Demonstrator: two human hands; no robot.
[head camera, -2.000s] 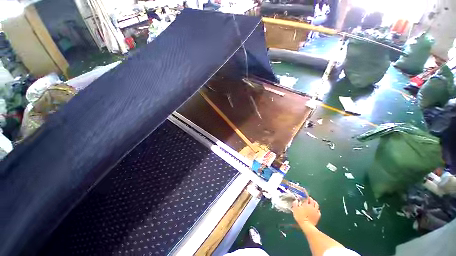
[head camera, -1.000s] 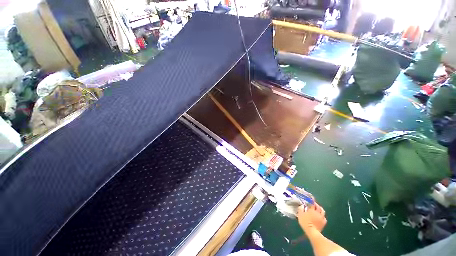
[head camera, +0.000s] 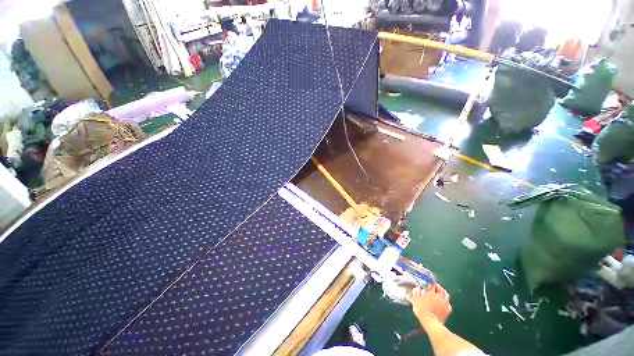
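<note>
The dark dotted fabric ply [head camera: 236, 118] hangs from a yellow pole at the back and slopes down onto the lay. The flat dotted layer [head camera: 271, 257] shows at its right, along the table edge [head camera: 316, 313]. The pale rail [head camera: 316, 212] crosses the table, partly under the ply. The blue-and-white end cutter [head camera: 379, 236] sits at the rail's near end. My right hand [head camera: 431, 303] is closed on the end cutter's handle part, beyond the table edge. My left hand is not in view.
Green sacks [head camera: 573, 240] stand on the green floor at right, with scattered scraps around. A brown board surface [head camera: 389, 163] lies beyond the rail. A thin cord [head camera: 342, 90] hangs in front of the ply. A brown bundle [head camera: 90, 149] lies left of the table. A shoe [head camera: 356, 335] shows below.
The raised ply has sagged lower onto the lay and covers more of the flat layer and rail. The view shifted slightly early on. My right hand stays at the cutter.
</note>
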